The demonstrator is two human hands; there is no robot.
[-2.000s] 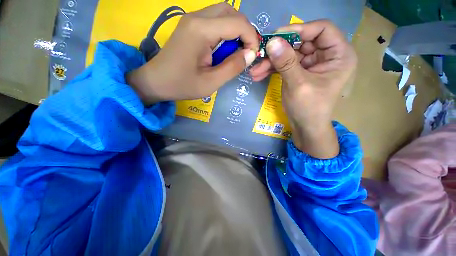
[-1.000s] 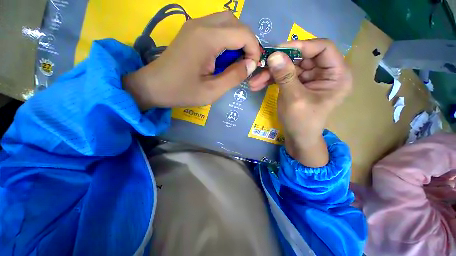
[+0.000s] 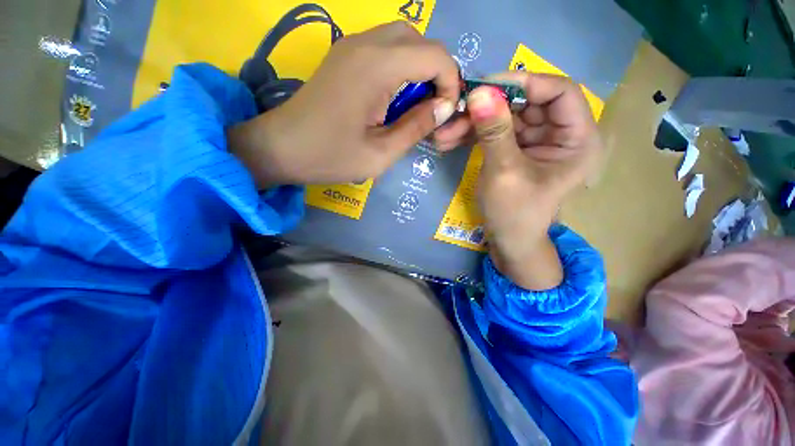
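Note:
My left hand (image 3: 353, 113) pinches with thumb and index finger at the end of a blue battery (image 3: 406, 101), which shows through the gap between the fingers and is partly hidden by them. My right hand (image 3: 532, 148) holds a small green circuit board (image 3: 478, 85) between thumb and fingers, and the thumb covers much of it. The fingertips of both hands nearly meet where board and battery adjoin. Any lead wires there are too small and hidden to tell. Both hands are above a grey and yellow printed carton sheet (image 3: 349, 228).
Brown cardboard (image 3: 632, 187) lies under the sheet at the right. A grey metal bar (image 3: 741, 103) and torn white scraps (image 3: 694, 193) are at the right. A green surface (image 3: 697, 35) is at the upper right. Another person's pink sleeve (image 3: 719, 322) is close at the lower right.
Both hands keep their grips but sit slightly lower in the picture than two seconds ago. The board has tilted, and less of its green face shows. The pink sleeve has shifted slightly left in view.

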